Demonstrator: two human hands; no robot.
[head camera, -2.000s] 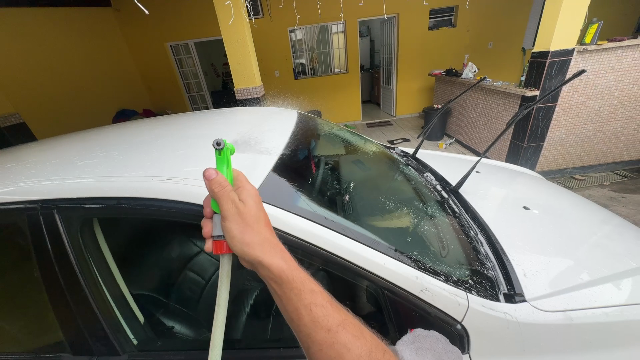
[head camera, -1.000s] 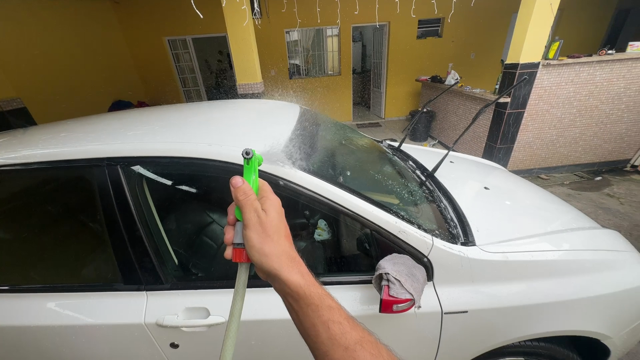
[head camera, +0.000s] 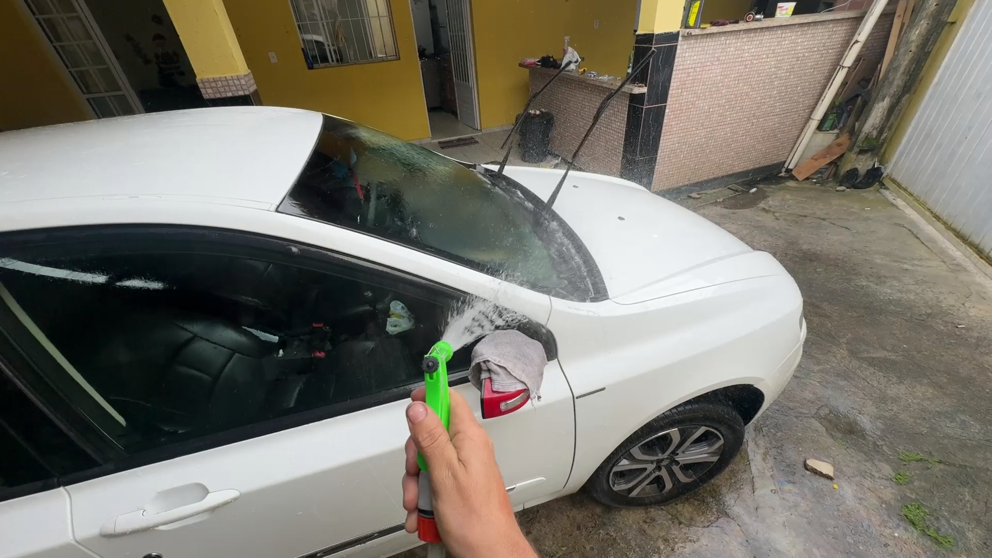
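My right hand (head camera: 457, 473) is closed around a green spray nozzle (head camera: 436, 387) with a grey and red lower end and a hose below it. The nozzle points up and away from me, and water sprays from its head toward the base of the windshield (head camera: 426, 205) of a white car (head camera: 333, 457). Just right of the nozzle, a grey cloth (head camera: 509, 360) lies draped over the red side mirror (head camera: 502, 399). Both wiper arms (head camera: 601, 116) stand raised off the glass. My left hand is out of view.
Beyond the car are a tiled low wall (head camera: 752, 93), a yellow house wall (head camera: 341, 93) and a black bin (head camera: 535, 136). A stone (head camera: 819, 468) lies on the wet concrete (head camera: 876, 333) near the front wheel (head camera: 668, 457).
The view has shifted toward the car's front. The spray, earlier over the roof edge and upper windshield, now lands near the mirror and the windshield's lower corner. My right hand keeps hold of the nozzle.
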